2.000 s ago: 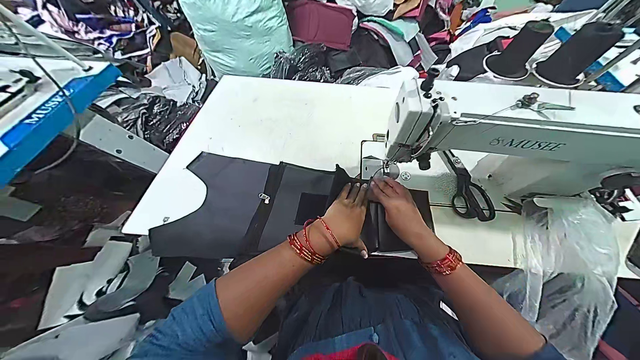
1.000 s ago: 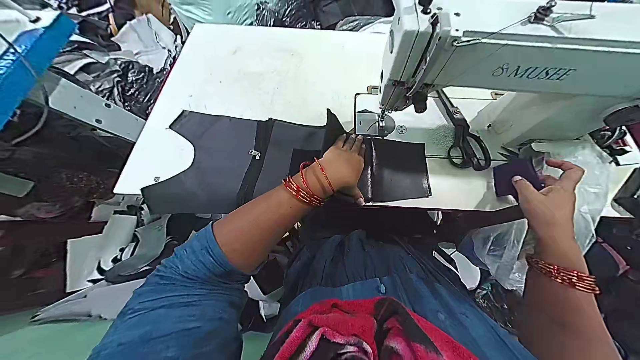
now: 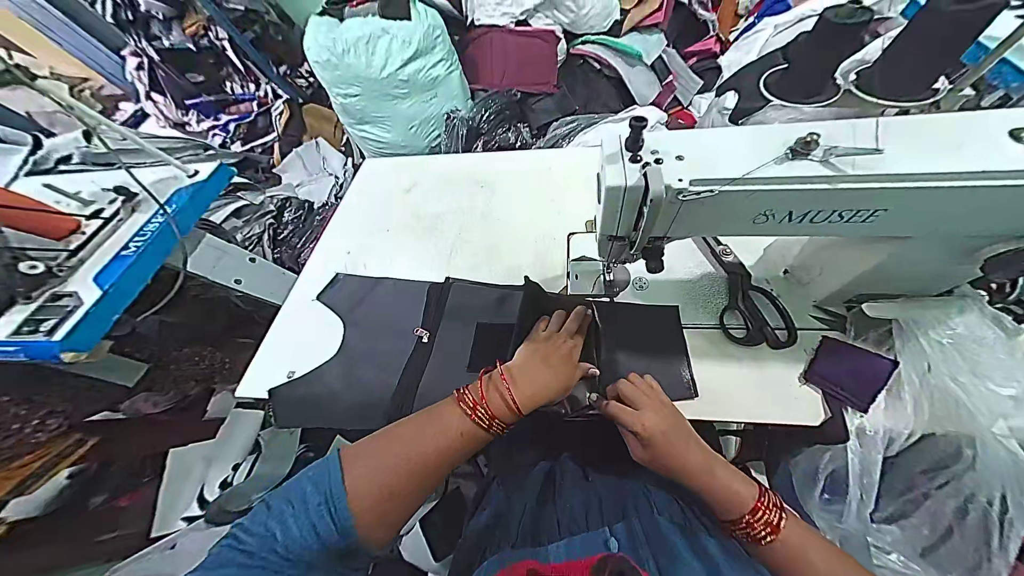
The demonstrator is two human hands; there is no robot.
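A dark grey fabric piece with a zipper lies across the front of the white table. My left hand presses flat on its folded black part, just below the sewing machine's presser foot. At the near edge of the same part, my right hand has thumb and fingers at the fold; whether they pinch the cloth cannot be told. A black panel extends right of the fold. Black-handled scissors lie beside the machine's needle area.
The sewing machine's arm spans the right side above the table. A small dark purple cloth piece rests at the right, by a clear plastic bag. Another machine stands at left. Fabric heaps and a pale green sack are behind.
My right hand has come back left from the small dark piece it held one second ago, which now lies at the right. My left hand has stayed on the black cloth. The view has shifted.
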